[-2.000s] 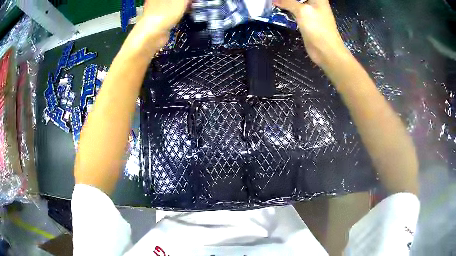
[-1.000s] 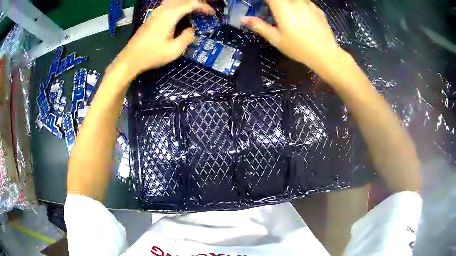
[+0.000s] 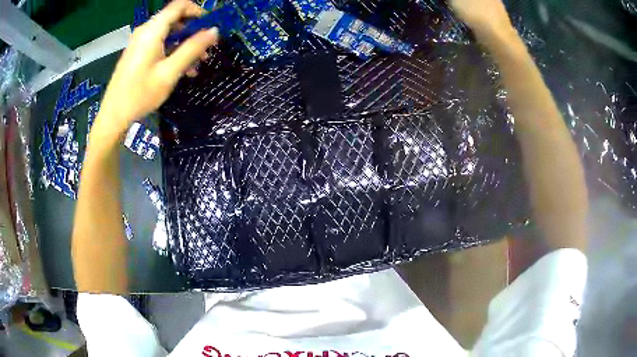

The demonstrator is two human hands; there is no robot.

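Note:
My left hand is at the upper left, its thumb and fingers around the end of a blue circuit board. Another blue board lies against it, partly overlapping. A further blue board with a silver-white part lies on the upper part of the black pocket sheet. My right hand is at the top edge, cut off by it; its fingertips are out of the picture. The black crosshatched pockets of the sheet lie in front of me.
Several loose blue boards lie on the dark green mat at left, partly behind my left forearm. A carton edge with clear crinkled plastic is at the far left. A grey metal bar is at the upper left.
My left hand has moved left and is now on a board. My right hand has moved right and up, away from the boards. The boards at the top lie more spread out.

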